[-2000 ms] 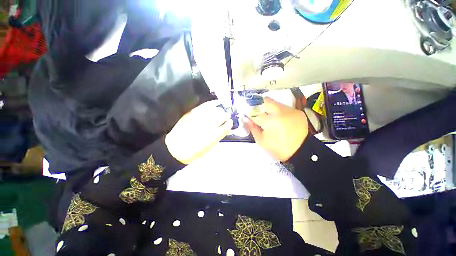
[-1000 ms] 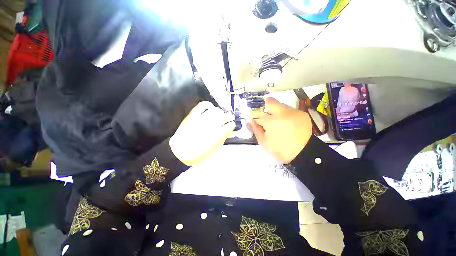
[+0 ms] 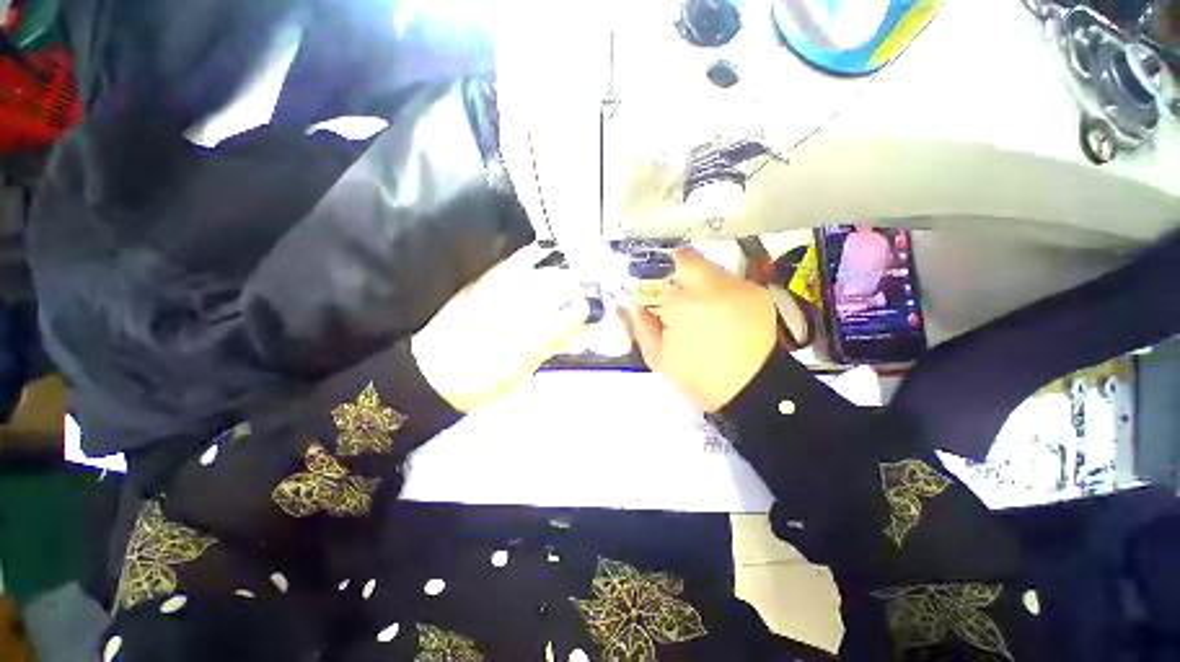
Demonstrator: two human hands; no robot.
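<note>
A heap of black garment fabric (image 3: 168, 246) lies left of the needle, with a smoother, shinier black lining (image 3: 401, 220) beside it. A small dark garment edge (image 3: 594, 309) shows between the fingertips under the bright light. My left hand (image 3: 498, 334) lies at the left of the needle with its fingertips closed on this edge. My right hand (image 3: 705, 326) is at the right of the needle, thumb and finger at the same small piece; its exact grip is blurred by glare. The off-white sewing machine (image 3: 906, 149) stands above both hands, and its presser foot is hard to make out.
A smartphone (image 3: 874, 295) playing video lies right of my right hand, beside orange-brown shears handles (image 3: 792, 313). A dark fabric strip (image 3: 1035, 339) drapes over the right side. A blue disc-like item (image 3: 841, 45) is on the machine. A red basket (image 3: 36, 97) is at far left.
The view has shifted a little, so most things sit further left in the frame. Both hands stay at the needle, with the small dark piece showing slightly less between the fingertips.
</note>
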